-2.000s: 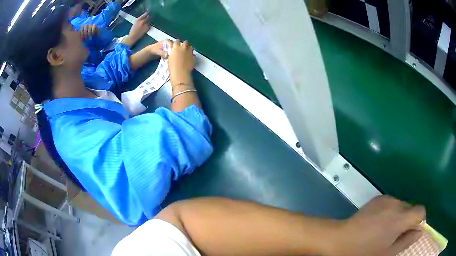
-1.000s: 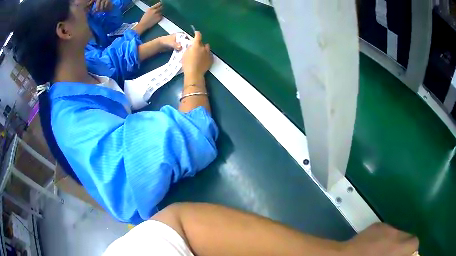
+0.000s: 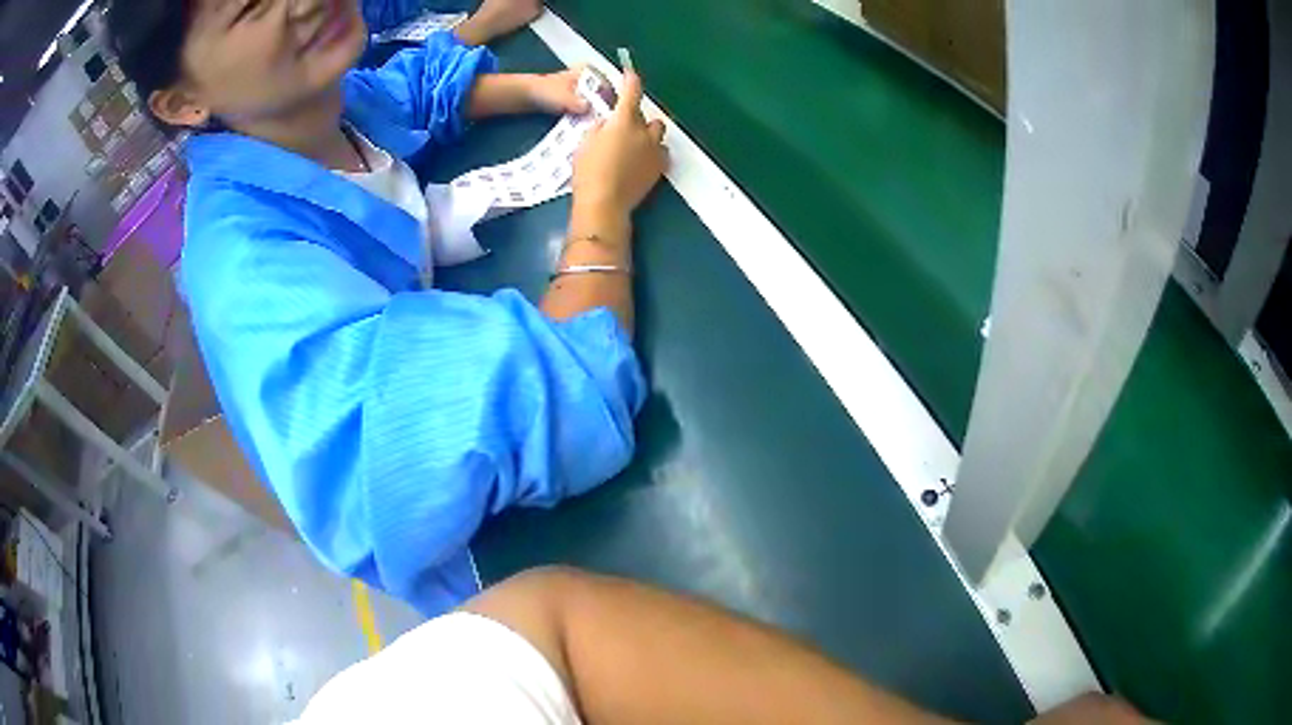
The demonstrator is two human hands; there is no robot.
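My left forearm reaches across the bottom of the view from a white sleeve. Only the back of my left hand (image 3: 1094,710) shows, at the bottom edge by the rail; its fingers are cut off, so I cannot tell whether it holds anything. My right hand is out of view. The pale conveyor side rail (image 3: 836,354) runs diagonally from the top to the bottom right, beside the green conveyor belt (image 3: 879,241). The dark green bench (image 3: 751,467) lies on the near side of the rail.
A thick grey-white post (image 3: 1077,283) stands on the rail at the right. A person in a blue smock (image 3: 454,411) sits at the left, holding a white label sheet (image 3: 531,177) with dark marks. Another worker's arm (image 3: 496,17) shows behind. Cartons (image 3: 942,43) stand beyond the belt.
The view has turned left, so the post sits farther right. My left hand and the dotted sheet it held have slid out at the bottom edge. The neighbour's face has turned this way.
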